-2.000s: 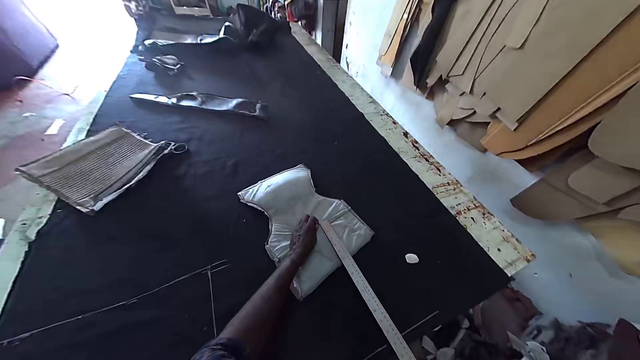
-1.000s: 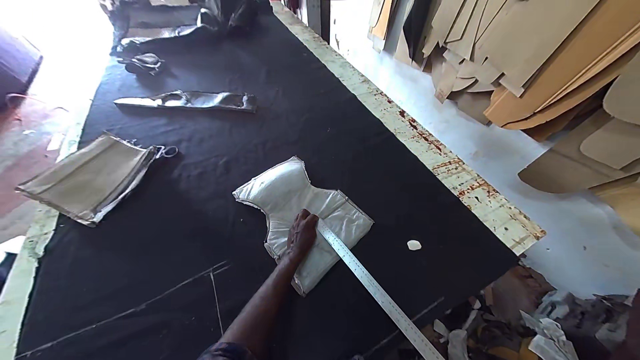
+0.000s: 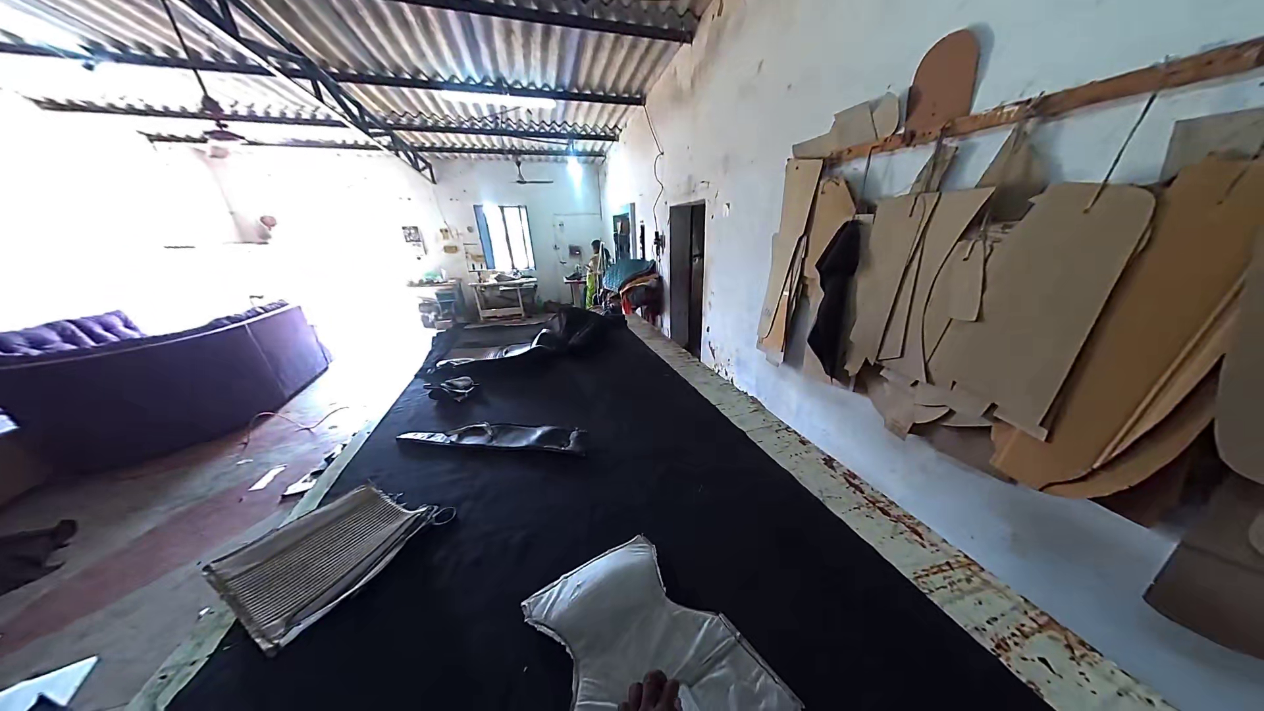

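Observation:
My left hand (image 3: pixel 652 691) shows only as a few fingers at the bottom edge, resting on a silvery, padded-looking cut piece (image 3: pixel 632 617) with curved, notched sides. The lower part of that piece is cut off by the frame. Both lie on black fabric (image 3: pixel 691 494) spread over a long table. To the left is a ribbed beige fabric piece (image 3: pixel 316 563) with a metal-looking loop (image 3: pixel 441 514) by its corner. Farther up lie a narrow shiny dark strip (image 3: pixel 504 437) and a small crumpled piece (image 3: pixel 452 388). My right hand is out of view.
The table's stained pale edge (image 3: pixel 869 513) runs along the right, beside a wall hung with cardboard templates (image 3: pixel 1057 296). A purple curved sofa (image 3: pixel 168 385) stands on the left. Dark bunched material (image 3: pixel 588 328) lies at the table's far end. A person (image 3: pixel 594 272) is in the background.
The view has tilted up strongly, bringing in the roof and far room. The metal ruler beside my left hand and the small white piece on the fabric are now out of frame.

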